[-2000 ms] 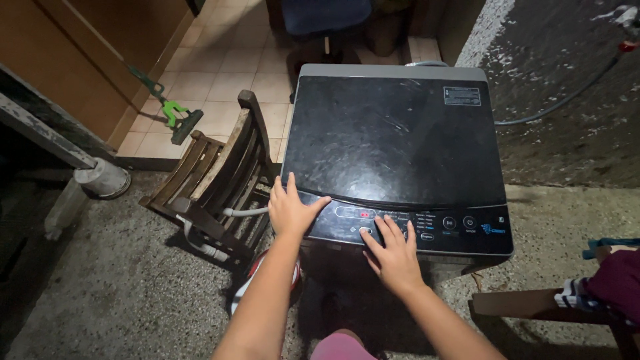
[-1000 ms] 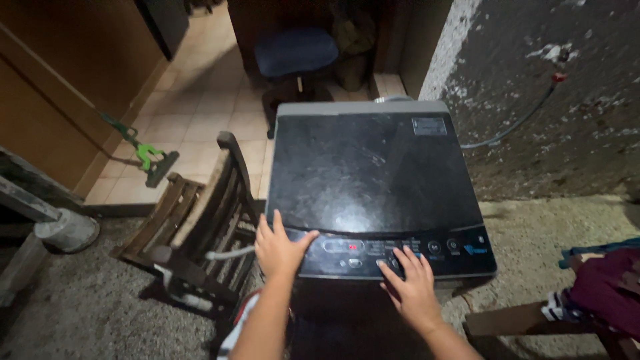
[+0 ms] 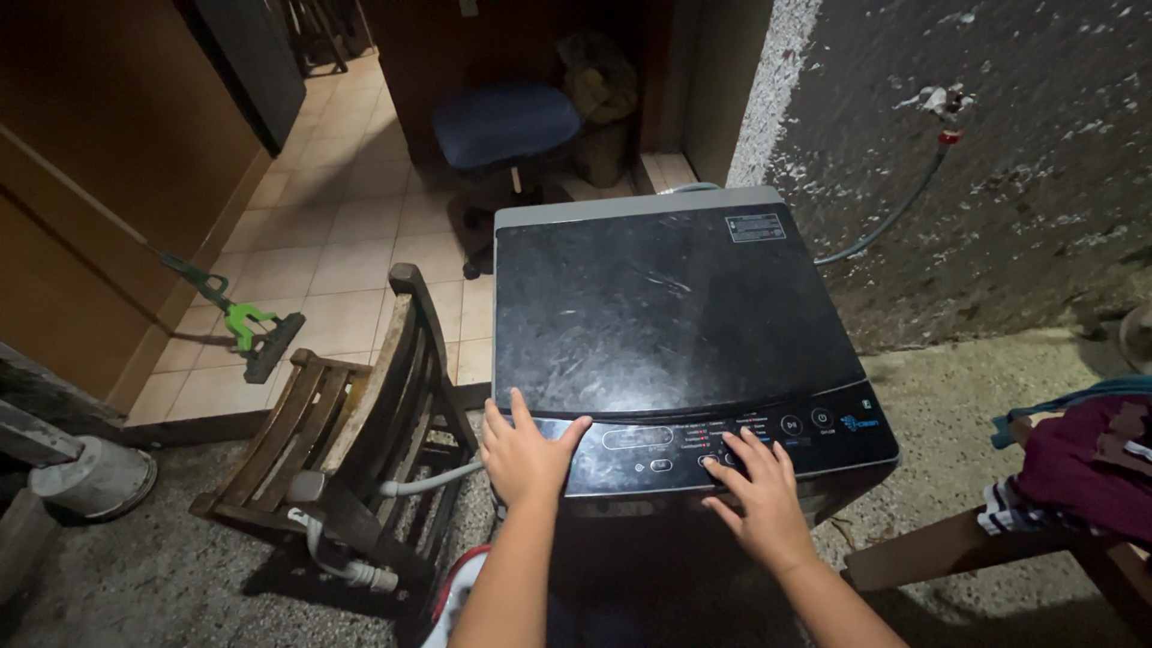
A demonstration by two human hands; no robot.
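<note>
A top-loading washing machine [image 3: 666, 306] with a dark, closed lid stands before me. Along its front edge runs a glossy control panel [image 3: 621, 463] with round buttons and small red lights. My left hand [image 3: 531, 450] rests with spread fingers on the panel's left corner and holds nothing. Over the middle of the panel is my right hand [image 3: 756, 495], its index fingertip at a button in the lower row and its other fingers spread. A grey drain hose [image 3: 432, 481] runs from the machine's left side through a wooden chair [image 3: 360, 423].
A squeeze mop [image 3: 261, 337] leans on the tiled floor at left, near a white bucket [image 3: 94, 477]. Behind the machine is a blue office chair [image 3: 506, 124]. An inlet hose [image 3: 891, 220] runs to the right wall. Maroon cloth [image 3: 1089, 459] lies on a wooden piece at right.
The panel's digital display was lit red in both earlier frames and now looks dark. Small red lights show beside the panel's printed options. My left hand stays at the left corner.
</note>
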